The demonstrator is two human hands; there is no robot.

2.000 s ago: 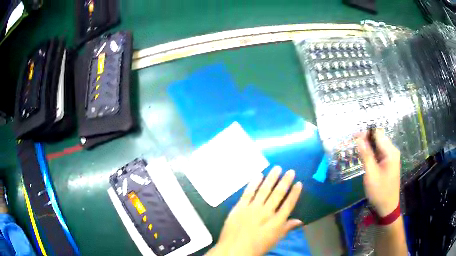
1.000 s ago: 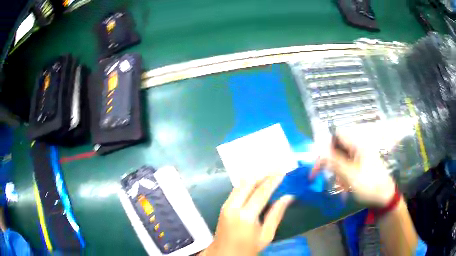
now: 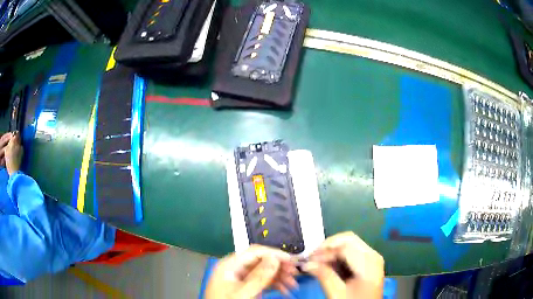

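A black phone mid-frame [image 3: 271, 201], with an orange strip and two pale slanted strips near its top, lies on a white pad [image 3: 312, 198] in front of me. My left hand [image 3: 254, 274] and my right hand [image 3: 349, 268] meet just below the phone's lower end, at the bottom of the picture. Their fingertips are pinched close together around a small dark part [image 3: 301, 264], which is mostly hidden by the fingers. Something dark shows inside my right hand, too blurred to name.
A white card [image 3: 405, 175] lies on blue film [image 3: 425, 120], left of the blister tray [image 3: 494, 166]. Phones on black foam pads [image 3: 257, 96] stand at the back. A black strip [image 3: 117, 152] crosses the left side. Another person's blue sleeve [image 3: 35, 228] and hand show at far left.
The view has turned left. My right hand has left the tray and my left hand has left the white card. Both are now together at the phone's lower end, with a small part between them.
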